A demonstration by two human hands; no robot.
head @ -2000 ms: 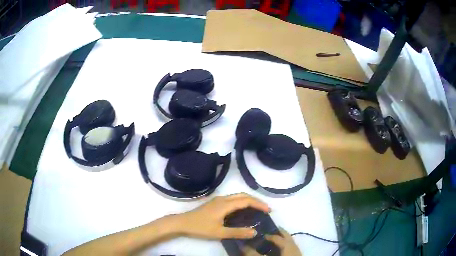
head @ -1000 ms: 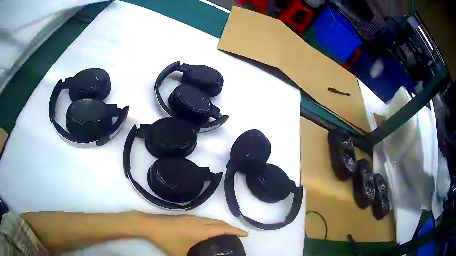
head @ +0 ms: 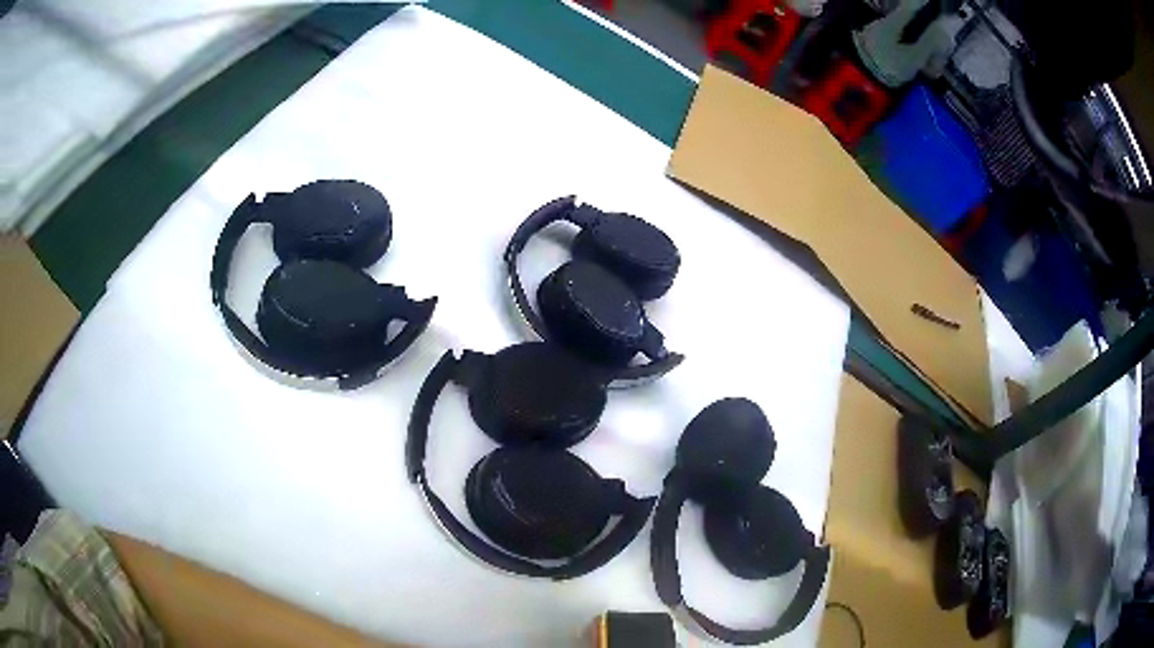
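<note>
Four black over-ear headphones, cups folded inward, lie on the white foam sheet: one at the left, one at the upper middle, one at the lower middle and one at the lower right. The middle two lie very close together. A dark object with an orange left edge, possibly the oval unit, is cut off by the bottom edge. My left forearm and checked sleeve are at the bottom left; my left hand is below the picture. My right hand is out of view.
Dark oval units in shiny wrap lie on brown cardboard at the right. A green metal frame stands beside them. Another cardboard sheet with a dark stick lies at the far edge. White sheets are at the upper left. Red stools and a blue bin are behind.
The view has turned and shifted, so the headphones appear farther right. Both hands have left the picture. The dark unit, held under my hands two seconds ago, now barely shows at the bottom edge.
</note>
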